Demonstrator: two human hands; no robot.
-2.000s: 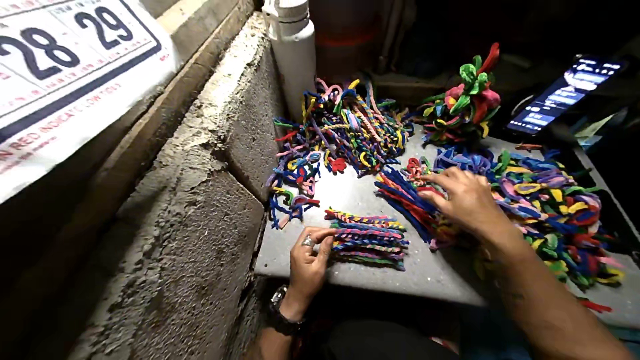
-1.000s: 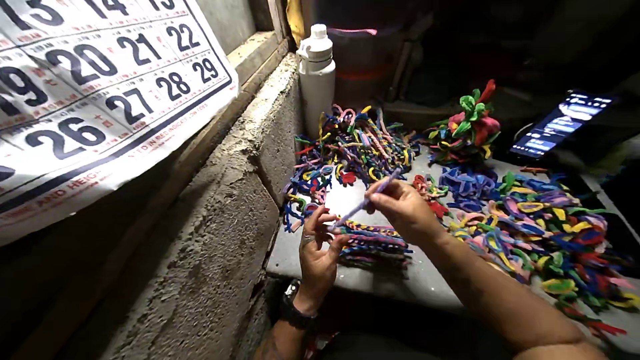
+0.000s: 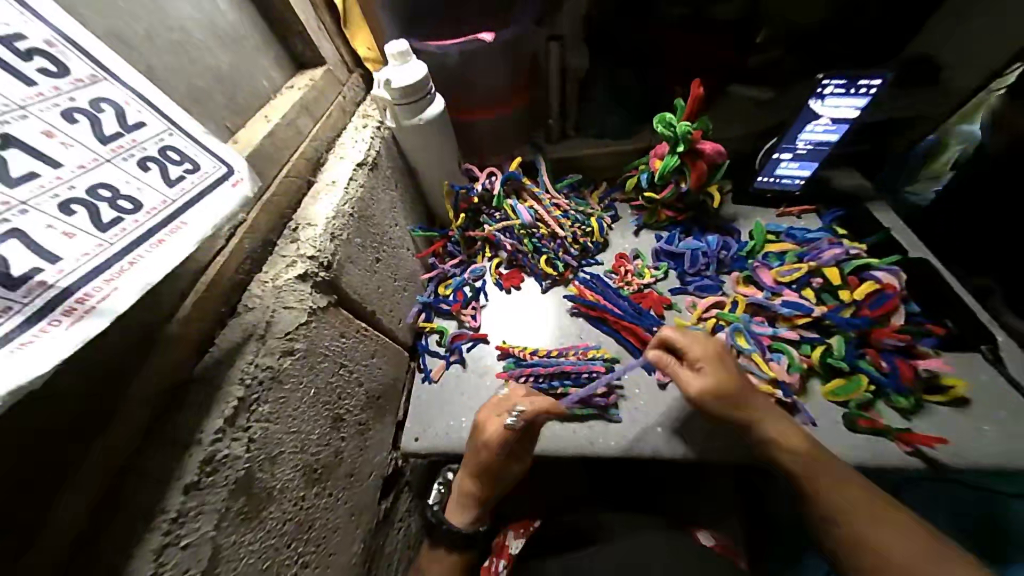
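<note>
A purple pipe cleaner (image 3: 604, 382) is stretched between my two hands, low over the grey tabletop (image 3: 472, 416). Its left end is pinched by my left hand (image 3: 512, 428), which wears a ring and a wristwatch. My right hand (image 3: 700, 372) grips the other end, beside a bundle of straight blue and red pipe cleaners (image 3: 612, 312). Beneath the purple one lies a row of twisted multicoloured pipe cleaners (image 3: 552, 364), side by side. Farther back is a loose pile of multicoloured twisted pieces (image 3: 536, 220). Looped multicoloured pieces (image 3: 824, 304) are heaped at the right.
A white bottle (image 3: 420, 120) stands behind the pile, against the rough block wall (image 3: 312, 360). A pipe-cleaner figure or bouquet (image 3: 680, 160) and an upright lit phone (image 3: 820, 136) are at the back. A calendar sheet (image 3: 96, 176) hangs at the left.
The right hand went from the blue and red bundle to the left hand, and a purple pipe cleaner appeared between them. Since then the right hand has moved right and down, stretching it low over the row.
</note>
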